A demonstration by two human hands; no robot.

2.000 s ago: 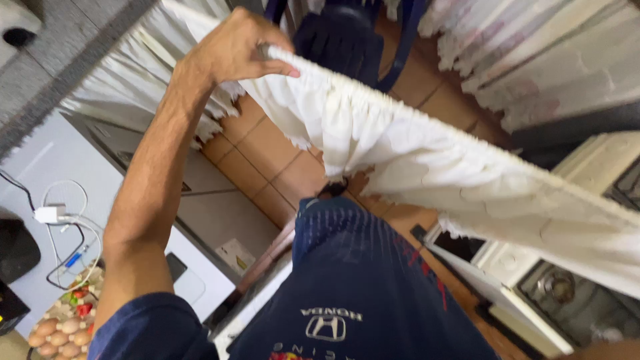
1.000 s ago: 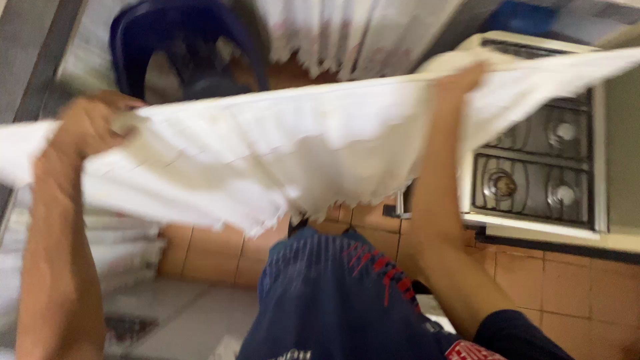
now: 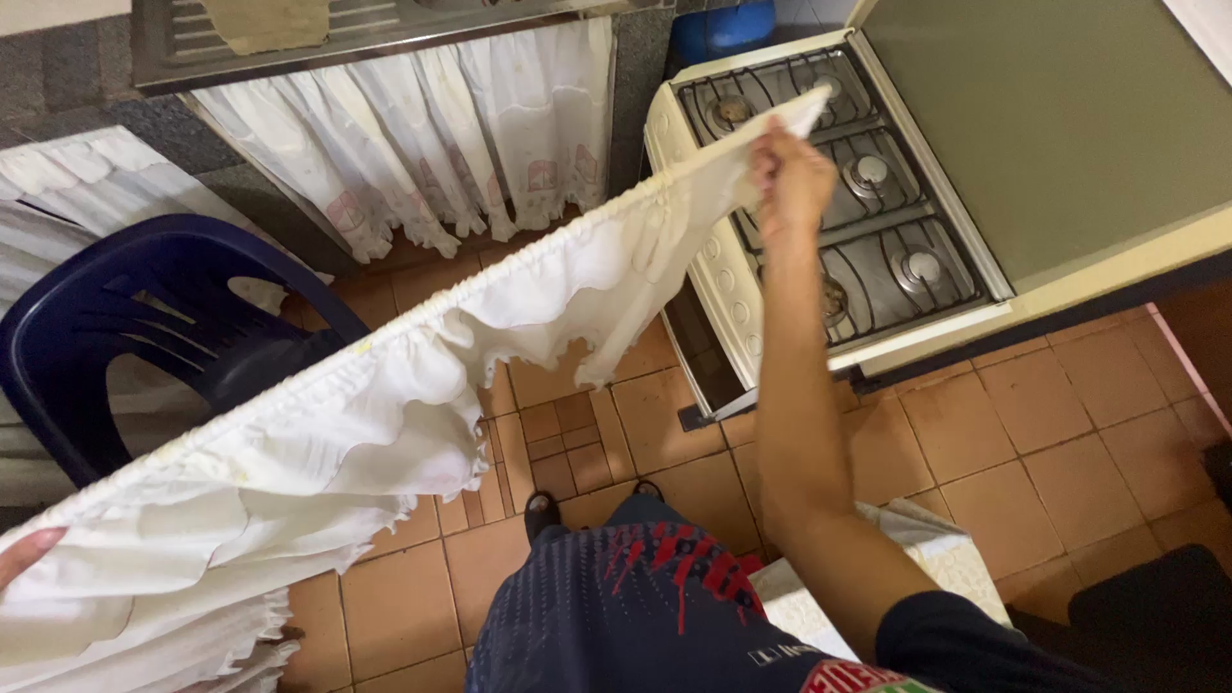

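Observation:
A white ruffled curtain point(image 3: 414, 385) is stretched diagonally across the view, its gathered top edge running from the lower left up to the stove. My right hand point(image 3: 794, 183) pinches that edge near its upper right end, in front of the burners. At the far left edge only a finger or thumb of my left hand point(image 3: 27, 553) shows against the cloth; the rest is out of view, so its hold cannot be told. The scalloped lower hem hangs loose over the tiled floor.
A gas stove point(image 3: 871, 173) with several burners stands at right, its green lid point(image 3: 1068, 125) raised. A blue plastic chair point(image 3: 183, 308) is behind the curtain at left. More white curtains point(image 3: 452, 125) hang below a metal sink counter point(image 3: 385, 29). A cloth-covered thing point(image 3: 924, 549) lies beside my right arm.
My right hand, out of view at first, now holds the curtain's right end over the stove. My left hand has moved to the left edge, mostly out of view. The view has shifted.

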